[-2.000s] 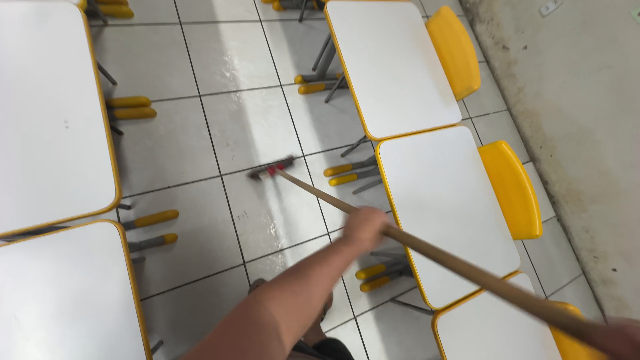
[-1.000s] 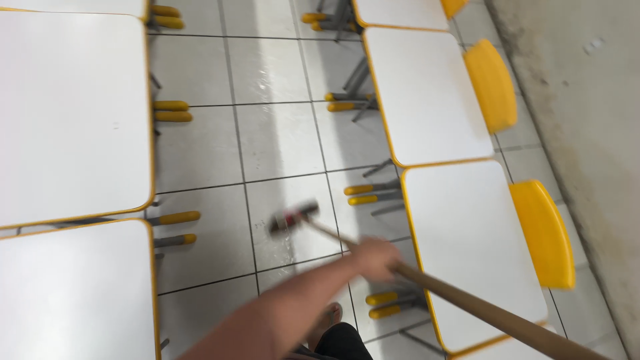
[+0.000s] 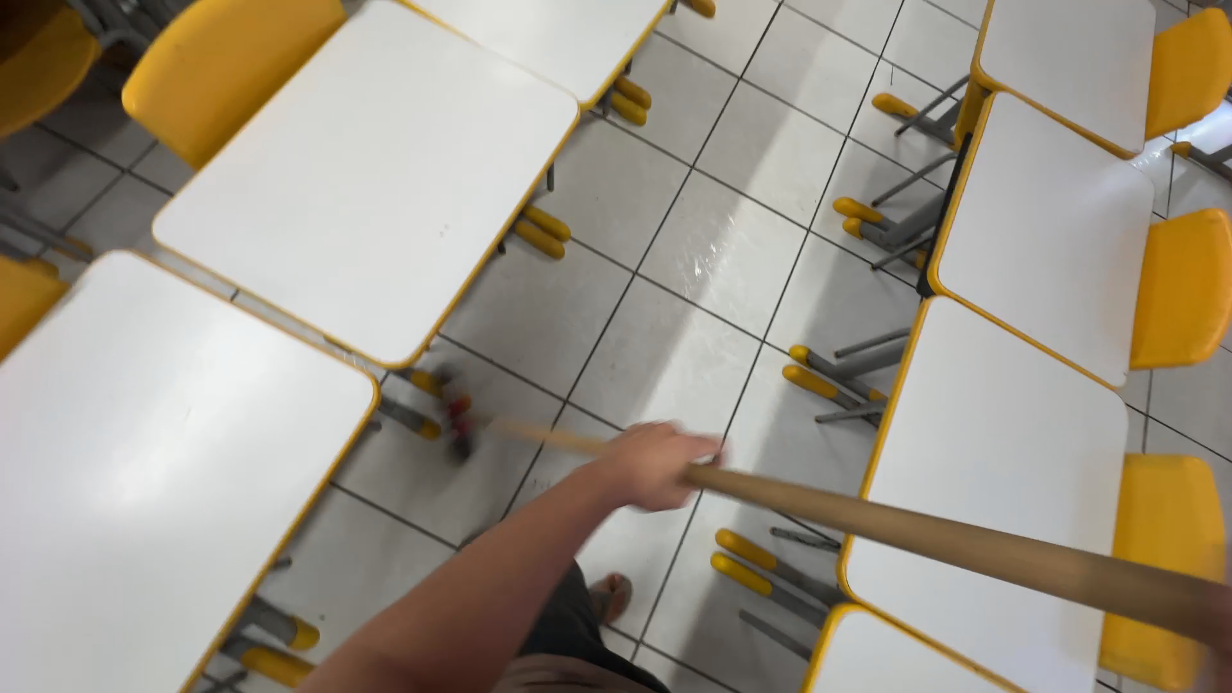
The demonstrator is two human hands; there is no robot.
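Note:
A long wooden pole (image 3: pixel 895 539) slants across the view from the lower right to a blurred dark and red head (image 3: pixel 455 414) on the tiled floor. That head is beside the capped feet of a desk on the left; its exact kind is too blurred to tell. My left hand (image 3: pixel 664 464) is closed around the middle of the pole, its forearm reaching up from the bottom. At the right edge my right hand (image 3: pixel 1215 616) shows only as a blurred sliver at the upper end of the pole, mostly out of frame.
White-topped desks (image 3: pixel 375 183) with yellow edging line the left side, and another row (image 3: pixel 1001 462) runs down the right. Yellow chairs (image 3: pixel 1179 289) stand beyond them. Capped desk feet (image 3: pixel 741 573) jut into the tiled aisle (image 3: pixel 664 337). My sandalled foot (image 3: pixel 612 597) is below.
The pole's head has moved from the middle of the aisle to the feet of the left desks. My left hand still grips the pole. The view has turned towards the left row.

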